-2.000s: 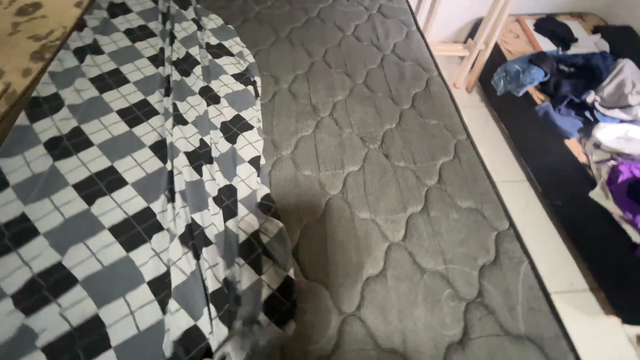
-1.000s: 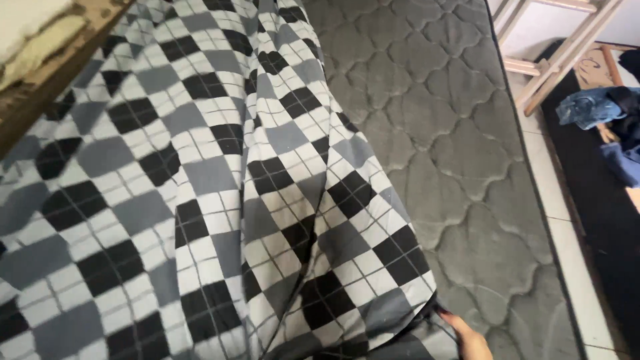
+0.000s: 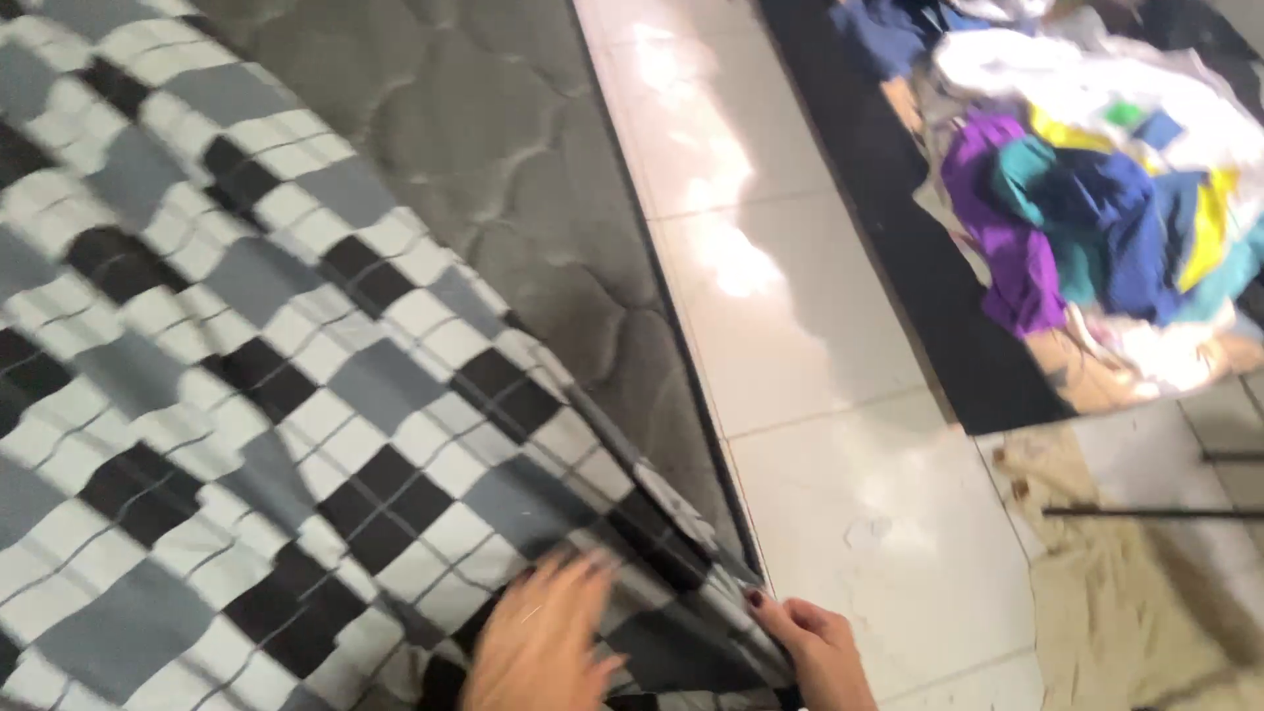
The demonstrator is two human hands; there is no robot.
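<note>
A black, grey and white checked sheet covers the left part of a grey quilted mattress. At the mattress's lower right corner, my right hand pinches the sheet's edge between thumb and fingers. My left hand, slightly blurred, lies over the sheet to the left of it, fingers apart and not gripping the cloth. Folds run through the sheet towards my right hand. The sheet's lower edge partly leaves the view.
White floor tiles run along the mattress's right side. Beyond them a heap of coloured clothes lies on a black-edged board. A beige cloth is on the floor at the lower right, near a thin dark rod.
The sheet's edge now reaches the mattress's lower right corner. My left hand has come into view, and my right hand still holds the edge. The view has swung to the right.
</note>
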